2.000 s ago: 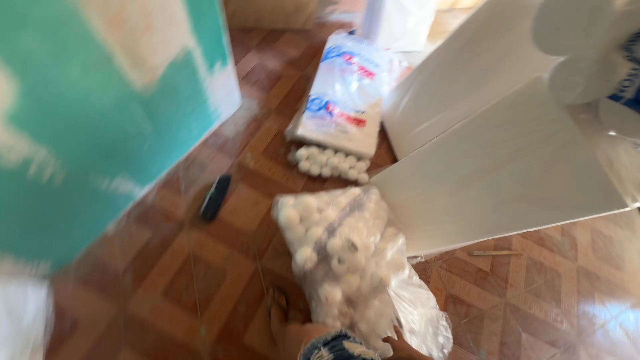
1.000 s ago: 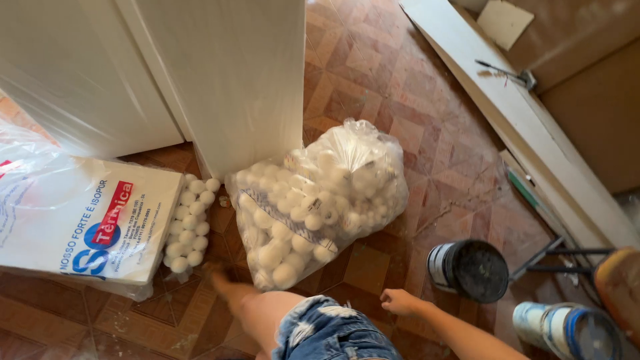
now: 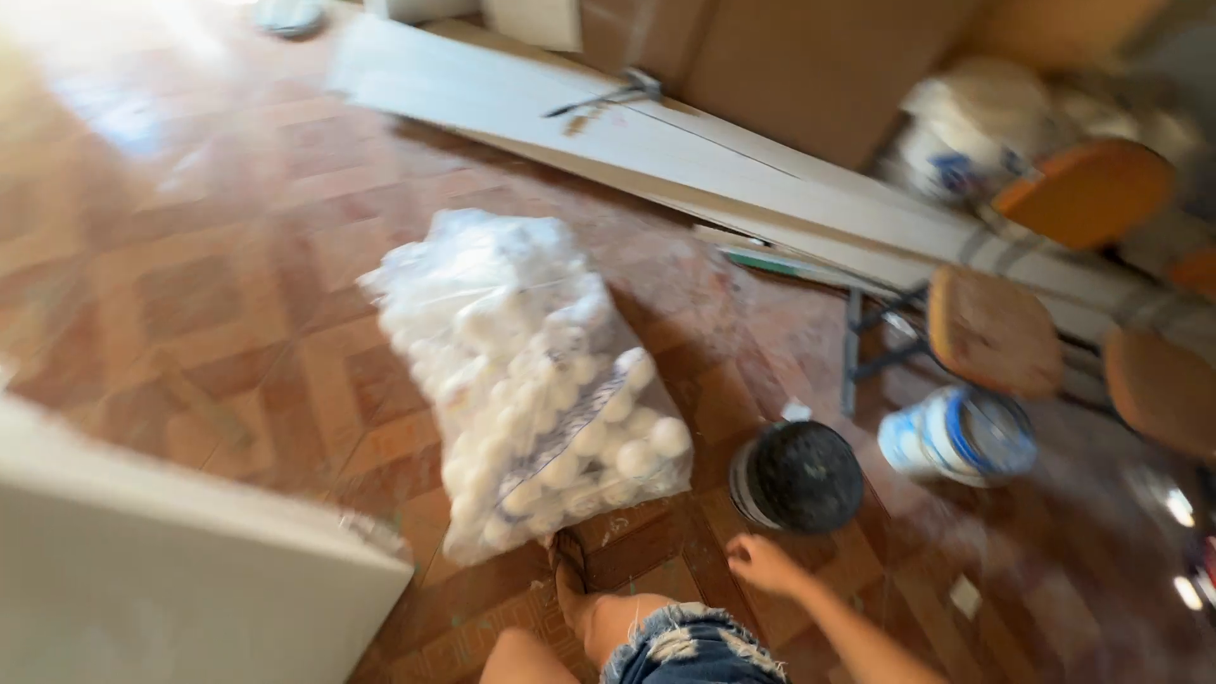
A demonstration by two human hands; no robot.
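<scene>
A clear plastic bag full of white foam balls lies on the tiled floor, its blue-printed strip running across the balls. My right hand hangs low at the bottom, apart from the bag and just below a black-topped bucket. Its fingers are loosely bent, with the thumb apart, and I see nothing in them. A bare part of my foot shows at the bag's lower edge. My left hand is outside the view.
A white panel stands at the lower left. Long white boards lie diagonally behind the bag, with a dark tool on them. To the right are a blue-and-white bucket, a chair seat with metal legs, and a large white container.
The view has swung far to the right; the printed pack of white foam sheets, seen earlier, is out of frame. The bag no longer stands close against the white panel in view.
</scene>
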